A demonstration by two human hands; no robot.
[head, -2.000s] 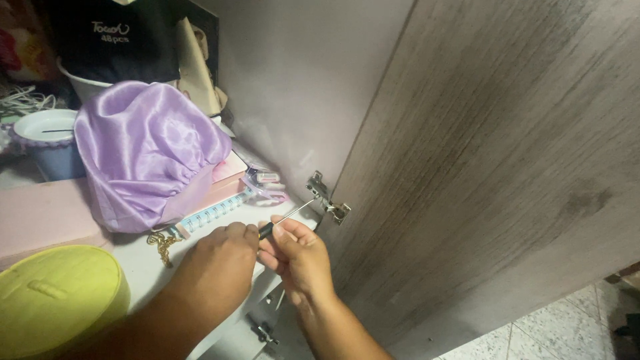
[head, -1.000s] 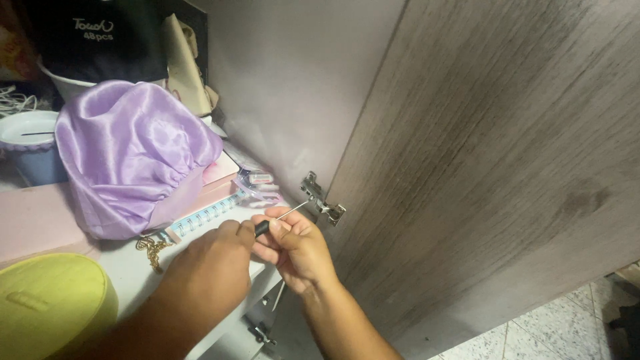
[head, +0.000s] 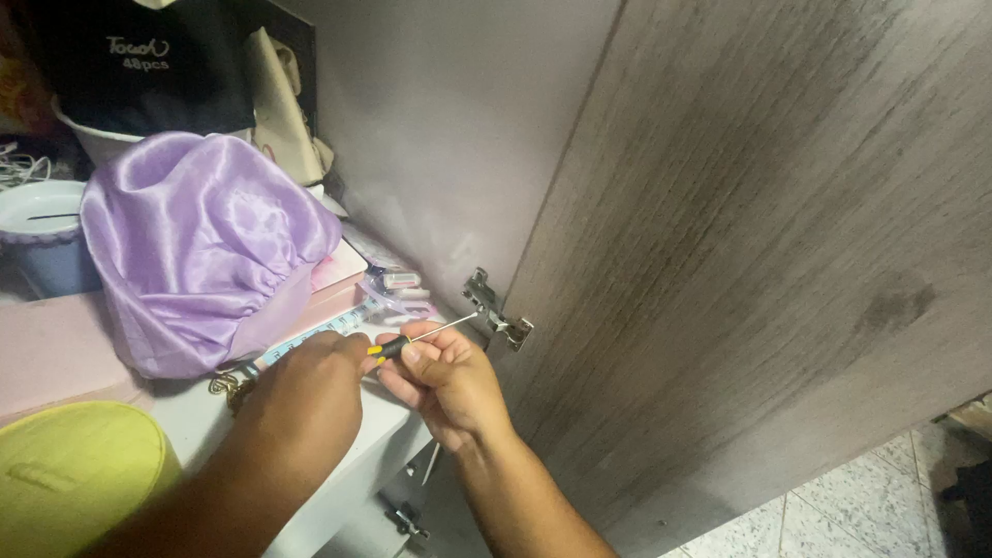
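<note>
A screwdriver [head: 390,349] with a black and yellow handle and a thin metal shaft lies between my hands. My left hand [head: 310,391] grips the rear of its handle. The fingers and thumb of my right hand [head: 453,380] are closed around the front of the handle. The shaft's tip is at a metal cabinet hinge [head: 482,293], which joins the grey side panel [head: 434,139] to the wood-grain door [head: 697,232]. Whether the tip sits in a screw I cannot tell. A second hinge [head: 404,521] shows lower down, and a thin pale rod [head: 431,465] below my right hand.
On the white shelf [head: 353,422] are a purple satin cap [head: 201,248], a pink box [head: 62,349], a yellow-green fabric case [head: 77,473], a gold chain [head: 226,386], a blue-and-white strip [head: 318,329] and a blue tub [head: 46,256]. A black bag [head: 147,85] stands behind. Speckled floor tiles [head: 837,480] show beyond the door.
The screwdriver stays between my hands with its tip at the upper hinge. Yellow parts of its handle now show between my fingers, where earlier only black was plain.
</note>
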